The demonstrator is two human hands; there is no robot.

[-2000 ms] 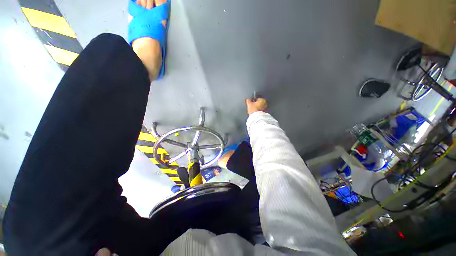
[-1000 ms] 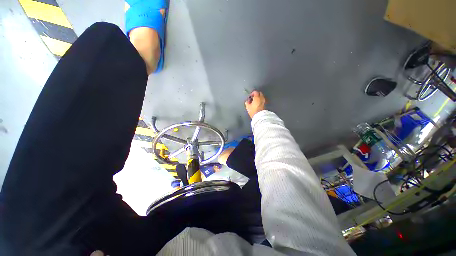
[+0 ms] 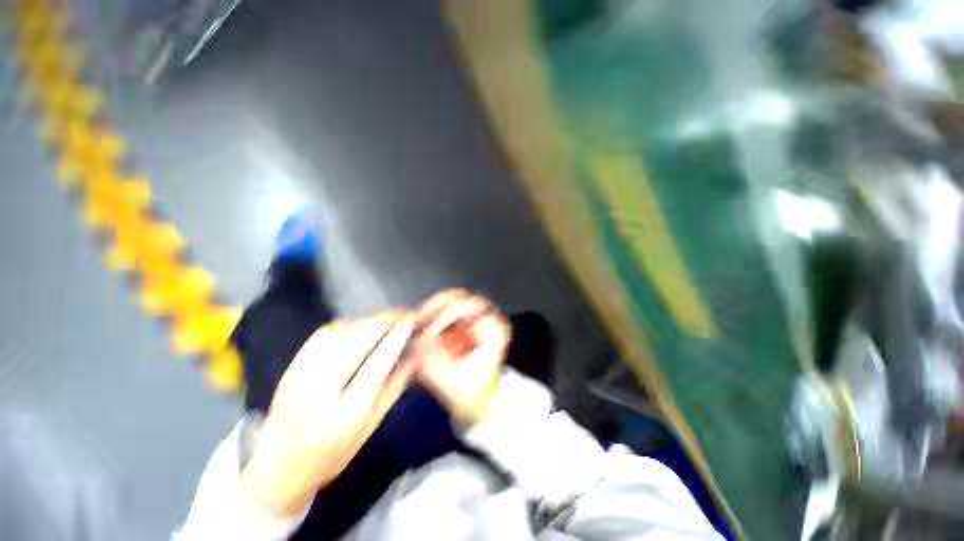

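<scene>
The view is blurred. My left hand (image 3: 333, 396) is low in the middle, its back up and its fingers bent towards my right hand. My right hand (image 3: 462, 343) is curled, its fingertips meeting or overlapping those of my left hand. A small reddish-dark patch shows inside the curl of my right hand; I cannot tell if it is an object or skin. Anything between the fingertips is hidden or too blurred to tell. Both hands are above my lap, left of the bench.
The green bench (image 3: 729, 423) with a pale edge runs down the right, bearing a yellow strip (image 3: 652, 243). Blurred shiny and dark things lie further right. Grey floor (image 3: 402, 159), yellow-black tape (image 3: 137, 232) and a blue shoe (image 3: 299, 235) show at left.
My right hand has come up from near the floor to meet my left hand, which has come into view. The view has turned, bringing the green bench in at right; the stool base is out of view.
</scene>
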